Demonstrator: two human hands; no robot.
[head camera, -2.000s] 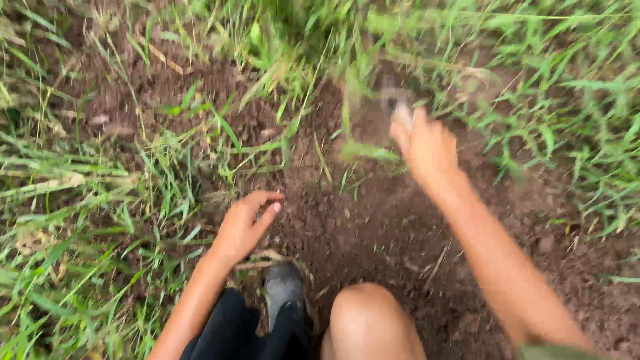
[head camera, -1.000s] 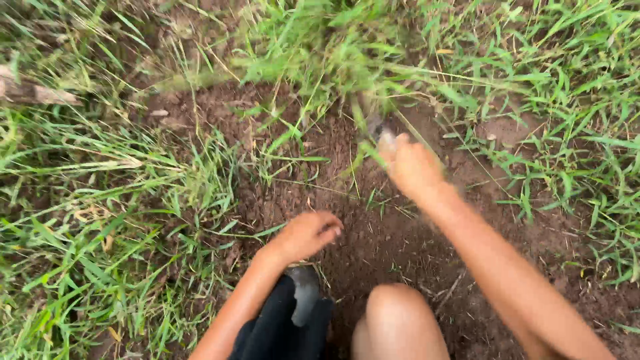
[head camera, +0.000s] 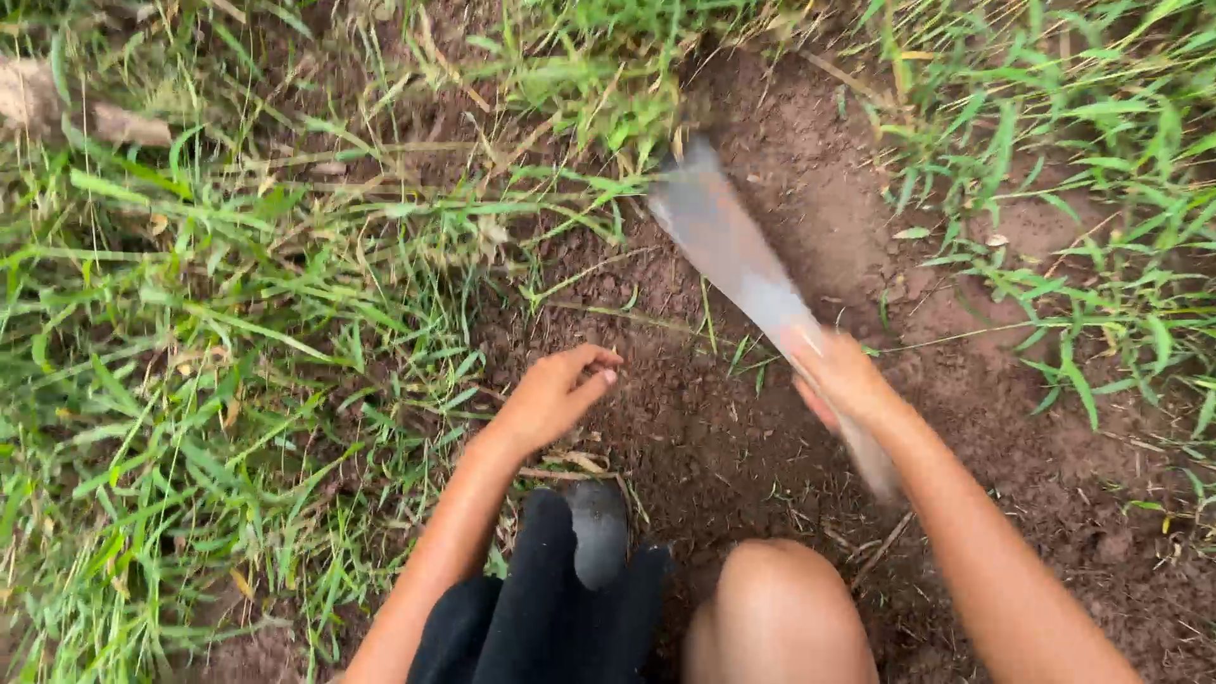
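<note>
My right hand is closed around a long blurred tool, perhaps a machete, whose pale, broad end reaches up and left to the edge of a grass tuft. The tool's other end sticks out below my hand, over bare soil. Motion blur hides its exact shape. To the left, my left hand hovers above the soil with loosely curled fingers and holds nothing. Just below it is the rounded toe of a dark boot.
Dense grass covers the left side, and more grass grows at the upper right. Reddish-brown soil lies between. My bare knee and dark clothing are at the bottom. A pale, blurred object lies at the upper left.
The tool, mostly blurred or hidden before, now shows at length, slanting up and left from my right hand. More bare soil shows around its far end. My left hand stays near the boot.
</note>
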